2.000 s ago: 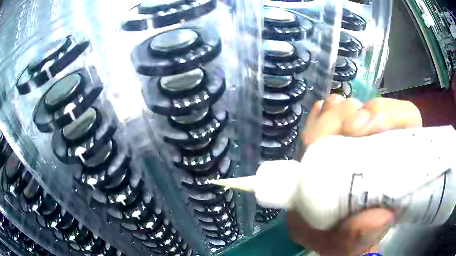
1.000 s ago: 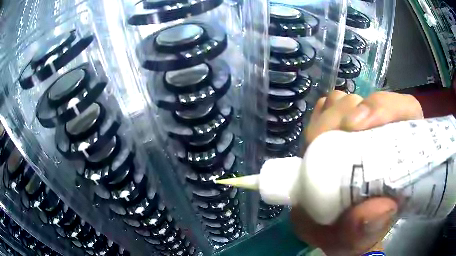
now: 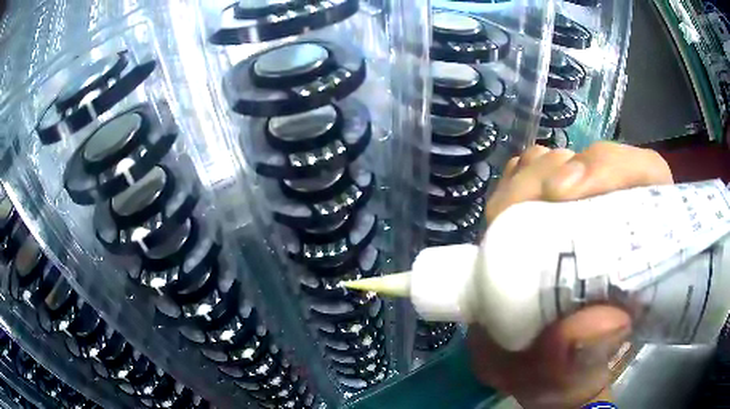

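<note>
My right hand [image 3: 580,335] is closed around a white squeeze bottle [image 3: 512,275] with a printed label, at the right. The bottle lies nearly level, its white cap and pale-yellow nozzle [image 3: 380,285] pointing left. The nozzle tip is at or very near one of the round black parts [image 3: 298,78] in the middle row; I cannot tell if it touches. The parts have silver-grey raised discs and sit closely stacked in rows in a clear plastic tray [image 3: 216,148]. No glue drop can be made out with certainty. My left hand is not in view.
A green-teal mat [image 3: 432,385] shows below the tray. A grey surface [image 3: 660,88] and a curved green edge [image 3: 695,72] are at the upper right, with a dark red area [image 3: 692,164] below them. A blue-and-white band [image 3: 600,406] shows at my right wrist.
The bottle has tilted slightly, its rear end now higher, and shows more of its label. The nozzle tip remains at the middle row. The tray has shifted slightly in view.
</note>
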